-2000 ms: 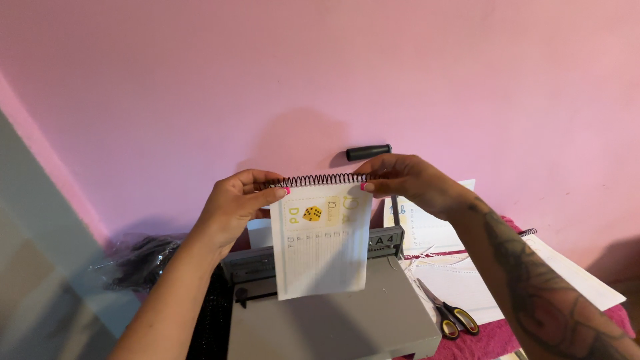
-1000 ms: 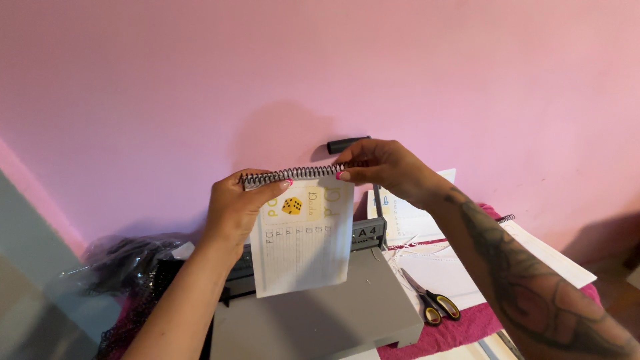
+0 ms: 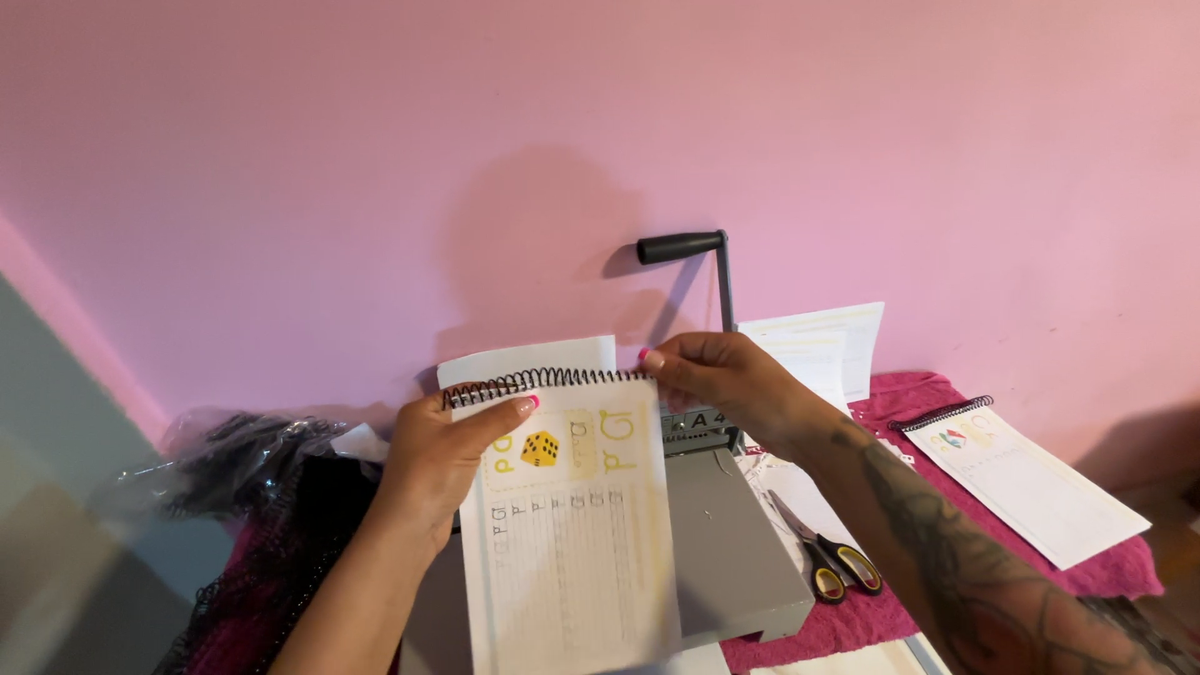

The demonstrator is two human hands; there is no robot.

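Note:
A white worksheet booklet (image 3: 572, 553) with a black spiral coil (image 3: 553, 378) along its top hangs in front of a grey binding machine (image 3: 741, 553). My left hand (image 3: 441, 459) grips the booklet's upper left corner, thumb on the front page. The fingertips of my right hand (image 3: 703, 375) are pinched at the coil's right end; whether they hold the wire cannot be told. A yellow die is printed on the page, above rows of traced letters. The machine's crank with its black handle (image 3: 680, 247) rises behind, against the wall.
Black-handled scissors (image 3: 825, 562) lie right of the machine. Another spiral-bound booklet (image 3: 1031, 483) rests on the magenta towel (image 3: 909, 389). Loose sheets (image 3: 816, 347) lean on the pink wall behind. At the left are a clear plastic bag (image 3: 244, 459) and black netted fabric (image 3: 244, 581).
The booklet is lower in view and appears closer. My right hand has shifted from gripping near the page's corner to the coil's right end. The view has moved, showing the second booklet more fully.

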